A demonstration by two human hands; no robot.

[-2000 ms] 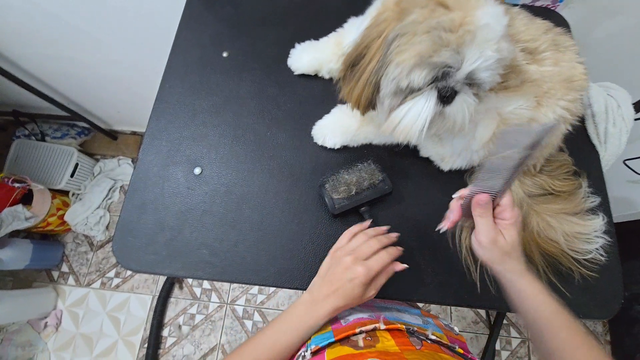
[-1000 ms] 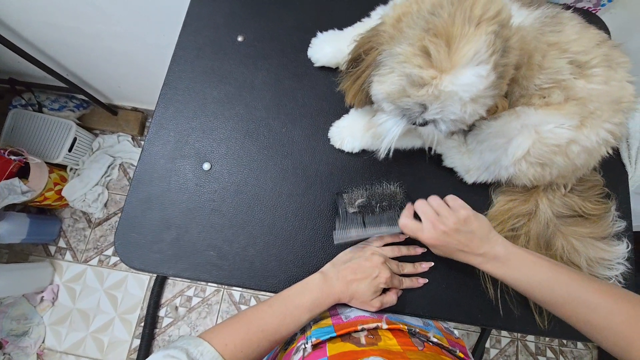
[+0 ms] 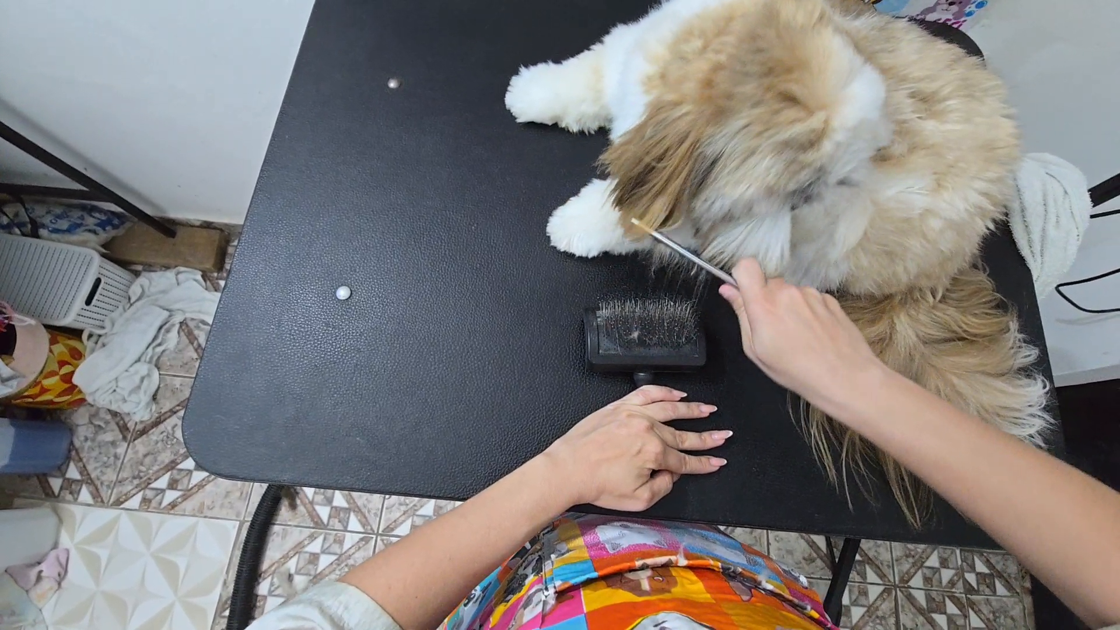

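Note:
A black slicker brush (image 3: 646,337) lies bristles up on the black grooming table (image 3: 420,367), its handle running under my left hand (image 3: 634,446). That hand rests over the handle with its fingers spread; most of the handle is hidden. My right hand (image 3: 787,328) grips a metal grooming comb (image 3: 687,251), seen edge-on, above and right of the brush and beside the dog's face. A long-haired tan and white dog (image 3: 840,149) lies on the table, front paws to the left and head lowered. Its tail (image 3: 954,359) spreads beneath my right forearm.
A white towel (image 3: 1050,219) hangs at the table's right edge. On the tiled floor at left are a grey plastic basket (image 3: 66,280), a crumpled white cloth (image 3: 144,341) and a blue container (image 3: 33,444). A black hose (image 3: 254,560) runs below the table's near edge.
My right hand with the comb has moved from the brush bristles up and right, towards the dog. The comb's face has turned edge-on. My left hand stays by the brush handle.

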